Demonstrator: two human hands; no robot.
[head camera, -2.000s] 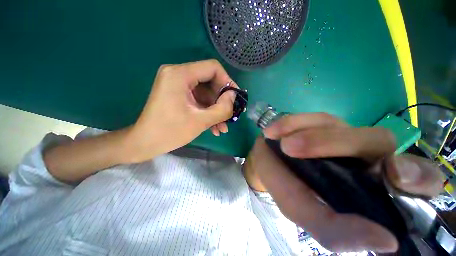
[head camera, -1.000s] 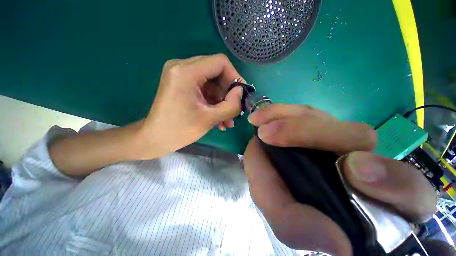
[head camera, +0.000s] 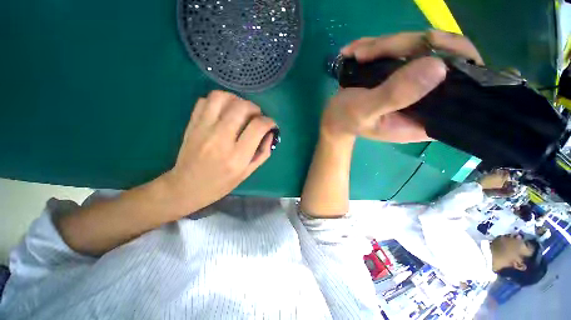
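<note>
My left hand (head camera: 219, 140) is closed with its back up, low over the green bench. A small black assembly (head camera: 274, 139) with shiny points sticks out between its thumb and finger; most of it is hidden. My right hand (head camera: 388, 94) holds the thick black electric screwdriver (head camera: 482, 115) with a silver lever. Its nose (head camera: 335, 65) points left over the bench, apart from the assembly. The thin bit cannot be made out. The round dark grey perforated tray (head camera: 241, 80) holds many shiny screw specks and is cut off by the top edge.
Tiny specks (head camera: 332, 26) lie on the green bench (head camera: 81, 94) right of the tray. Yellow tape (head camera: 438, 14) edges the bench at the upper right, with a darker green strip (head camera: 501, 25) beyond. A person in a pale smock (head camera: 454, 231) is at the lower right.
The screwdriver has moved away from the assembly, up and right in the picture. My left hand has turned, back up, still holding the assembly. The view has shifted, showing another person.
</note>
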